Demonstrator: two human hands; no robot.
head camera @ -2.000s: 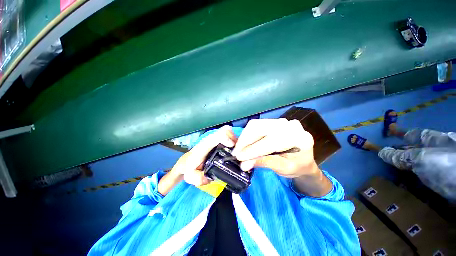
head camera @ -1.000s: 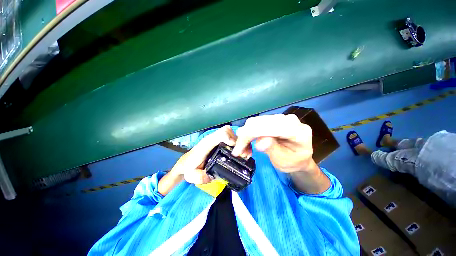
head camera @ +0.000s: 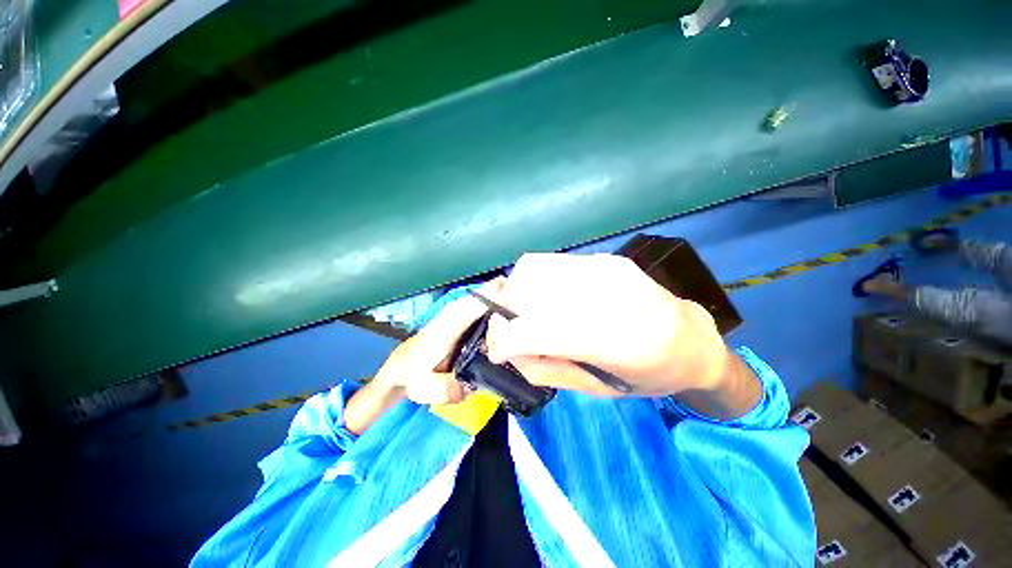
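Note:
My left hand (head camera: 431, 357) holds a small glossy black device (head camera: 502, 379) in front of my chest. A yellow piece (head camera: 466, 412) shows just below the device. My right hand (head camera: 617, 328) is over the device's upper side and covers part of it. A thin dark tool (head camera: 599, 375) shows along the fingers of my right hand. A thin dark tip also shows near my left fingertips; I cannot tell whether it is the same tool. Where my right fingertips touch the device is hidden.
A long green surface (head camera: 422, 211) runs across in front of me. A black ringed part (head camera: 899, 73) lies on it at the upper right. A brown carton (head camera: 686, 280) stands below its edge. Cartons (head camera: 863, 460) lie at the lower right. A person's legs (head camera: 960, 300) show at the right.
My right hand has come down over the device and now covers more of it. The person at the right has moved away to the right, uncovering another carton.

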